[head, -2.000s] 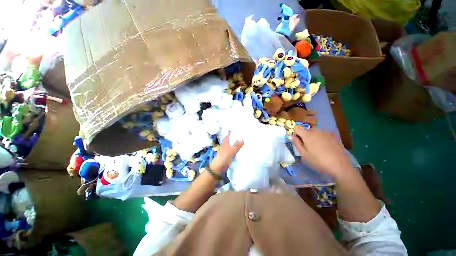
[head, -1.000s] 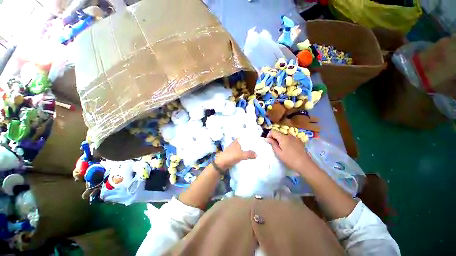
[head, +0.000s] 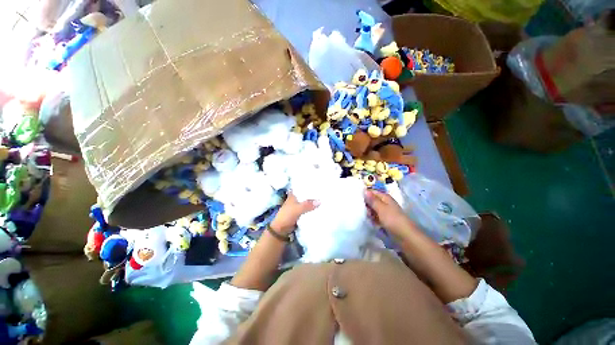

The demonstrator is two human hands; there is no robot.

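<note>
A fluffy white plush toy is held at my front, near the table's front edge. My left hand holds its left side, with the thumb lying on the fur. My right hand is at its right side, the fingertips against the fur and partly hidden by it. A pile of white plush toys lies just beyond, at the carton mouth, and touches the held toy.
A large cardboard carton lies tipped, open towards me. Large-eyed blue-and-yellow plush toys are clumped right of it. A clear plastic bag is at the right table edge. A small black item lies front left. An open carton stands right.
My right hand, raised and spread right of the toy two seconds ago, has come in against its side. The clear bag now shows at the right table edge. The view has shifted slightly.
</note>
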